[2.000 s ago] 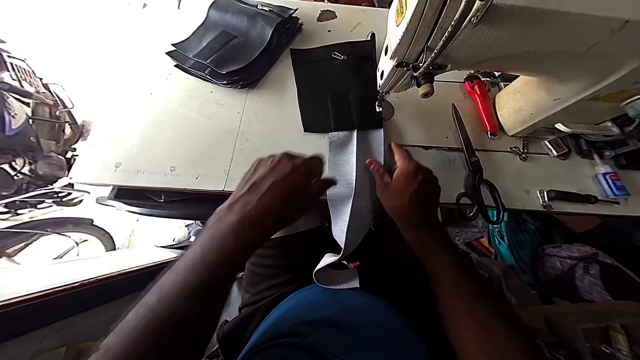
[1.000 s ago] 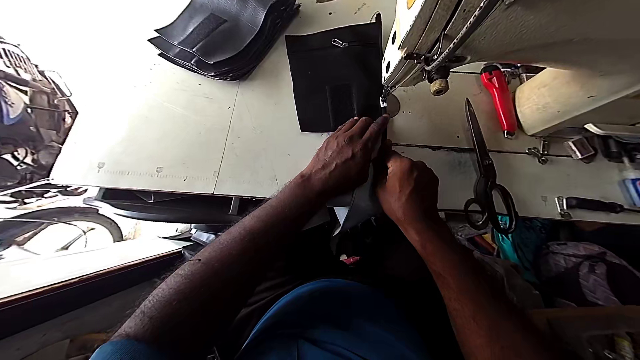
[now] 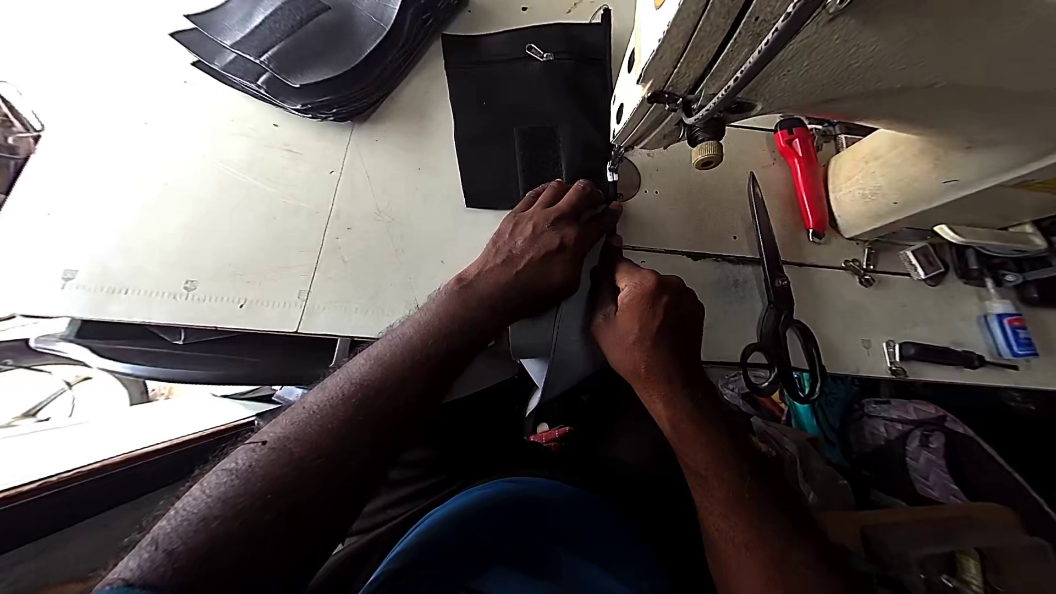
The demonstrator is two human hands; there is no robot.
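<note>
A flat black fabric pouch (image 3: 495, 124) with a zipper pull (image 3: 539, 53) and a dark rectangular patch lies on the table, its right edge at the needle area (image 3: 613, 165) of a sewing machine (image 3: 792, 74). My left hand (image 3: 549, 247) presses its fingertips on the pouch's lower right corner. Just below and to the right, my right hand (image 3: 652, 318) is closed on the edge of the grey strip material (image 3: 569, 346), which hangs down from the pouch toward my lap. The fingertips of both hands nearly meet below the needle, and the strip's upper part is hidden under them.
Stacked black sheets (image 3: 330, 49) lie at the upper left. On the right are black-handled scissors (image 3: 775, 313), a red-handled tool (image 3: 802, 177), a small dark-handled tool (image 3: 940, 355) and a small bottle (image 3: 1008, 326). The table's front edge (image 3: 190, 330) runs below my left forearm.
Two seconds ago my hands were apart on either side of the pale strip. Both have come together at the pouch's lower right corner, and the right hand has closed on the strip's edge.
</note>
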